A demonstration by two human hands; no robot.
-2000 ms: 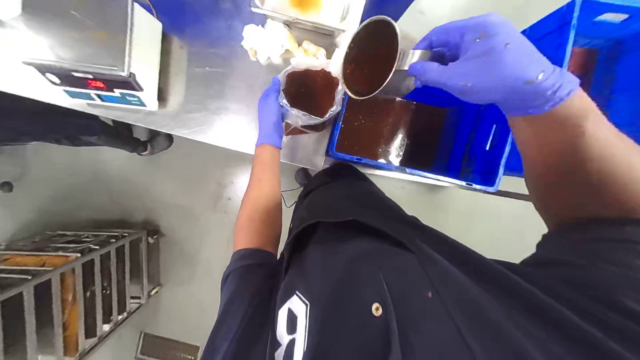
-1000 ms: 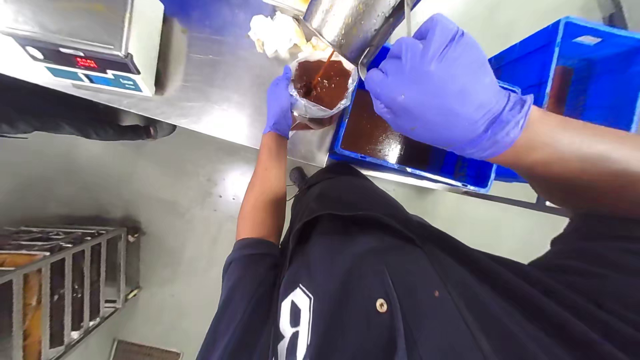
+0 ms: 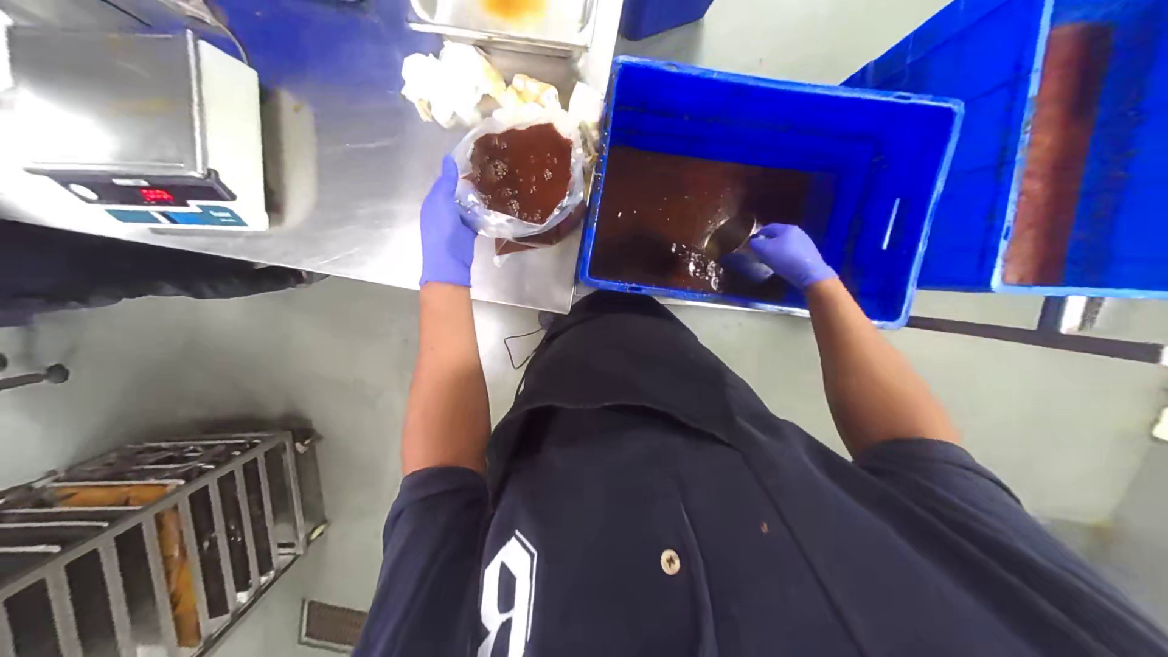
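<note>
My left hand (image 3: 448, 228), in a purple glove, grips the left side of a clear plastic bag (image 3: 470, 196), which stands open on the steel table. Dark reddish-brown liquid (image 3: 525, 173) with bubbles fills the bag close to its rim. To the right, my right hand (image 3: 790, 255), gloved alike, reaches into a blue plastic crate (image 3: 785, 82) and holds a metal scoop (image 3: 730, 235) by its handle. The scoop's cup lies partly in the brown liquid (image 3: 648, 210) in the crate. Its lower part is hidden by the liquid.
A bench scale (image 3: 109, 100) stands on the steel table (image 3: 365, 182) at left. Crumpled white cloths or paper (image 3: 452, 82) and a metal tray (image 3: 511, 38) lie behind the bag. Another blue crate (image 3: 1122, 164) is at right. A metal rack (image 3: 155, 538) stands lower left, and dark clothing of a person shows at left.
My right hand has moved from above the bag, where it was pouring from the metal scoop, down into the blue crate. The liquid in the bag stands higher. My left hand stays at the bag.
</note>
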